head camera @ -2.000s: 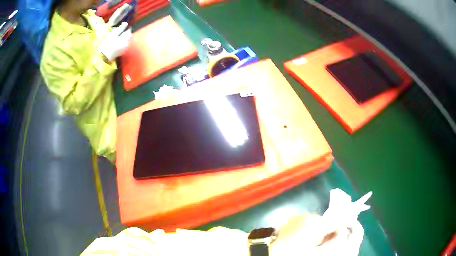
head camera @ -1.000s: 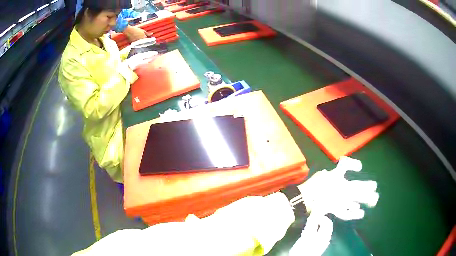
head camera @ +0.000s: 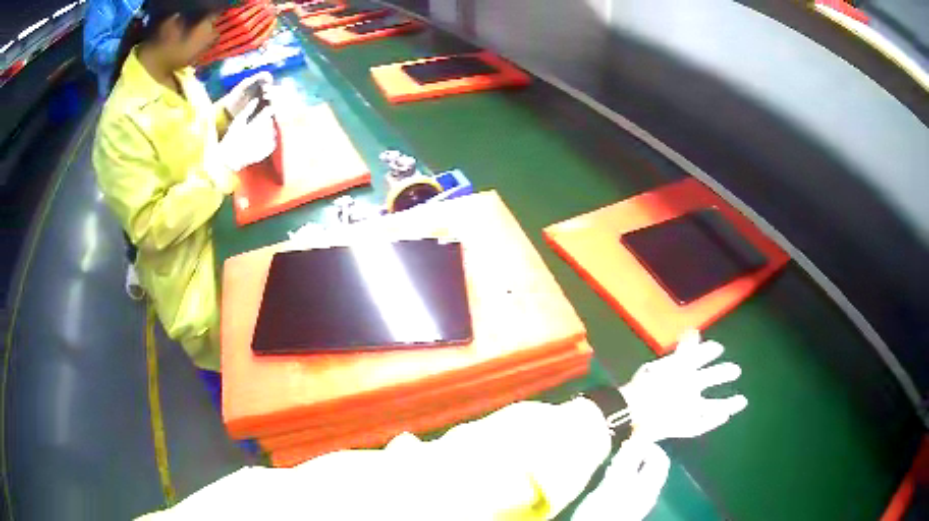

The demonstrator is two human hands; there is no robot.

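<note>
A tablet computer (head camera: 365, 296) lies black screen up on a stack of orange-red foam pads (head camera: 518, 331), with a bright light streak across the screen. My left hand (head camera: 689, 393), in a white glove and with a black watch at the wrist, reaches over the conveyor's near edge. Its fingers are spread and it holds nothing. A second white glove, my right hand (head camera: 623, 482), is close below the left wrist near the bottom edge, partly cut off, its fingers unclear. Another tablet (head camera: 695, 253) lies on a foam pad (head camera: 596, 250) just beyond my left hand.
Blue tape dispenser (head camera: 455, 185) with a yellowish roll and small pale bottle (head camera: 397, 163) stand behind the stack. A person in a yellow smock (head camera: 163, 193) at left holds a dark object over a foam pad (head camera: 341, 168). More pads with tablets lie along the green conveyor (head camera: 489, 137).
My left hand has swung out rightward over the conveyor, fingers spreading. The view has tilted up, showing more of the line. The neighbour's hands have come up with a dark object.
</note>
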